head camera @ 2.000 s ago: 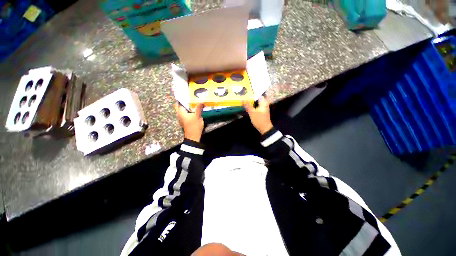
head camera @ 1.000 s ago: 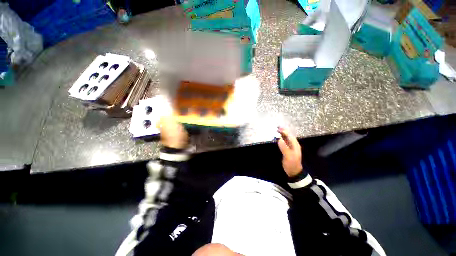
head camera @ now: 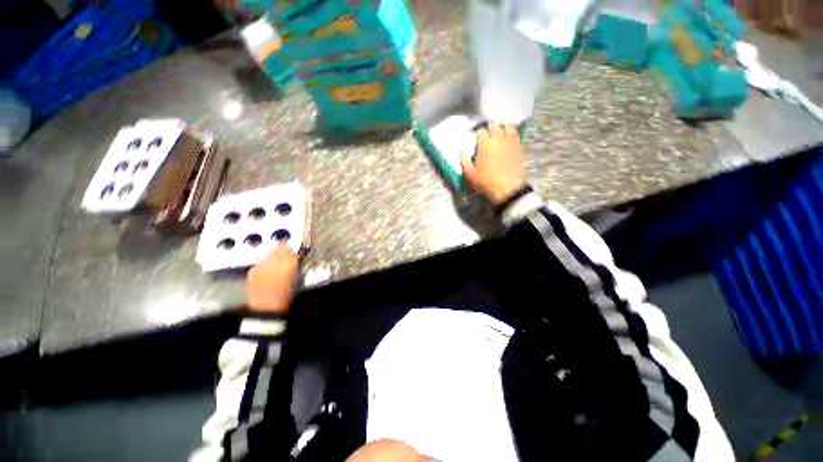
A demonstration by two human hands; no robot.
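The near insert stack [head camera: 251, 226] lies on the left part of the counter, its white top showing six dark holes. My left hand [head camera: 272, 278] has its fingers at the stack's near right edge; whether they grip an insert is hidden. My right hand [head camera: 495, 163] holds the near right side of an open teal gift box [head camera: 439, 157] with a white inside. The box sits at an angle, and its pale lid [head camera: 508, 72] stands up behind my hand. The box and lid are blurred.
The taller far insert stack [head camera: 134, 166] leans at the left. Teal stacked boxes [head camera: 363, 95] stand behind the work spot, and more teal boxes [head camera: 708, 90] stand at rear right. A blue crate [head camera: 778, 271] is at right below the counter's edge.
The box with the orange insert has left the front spot. My left hand has moved to the near insert stack. My right hand has taken hold of another open box, now further left.
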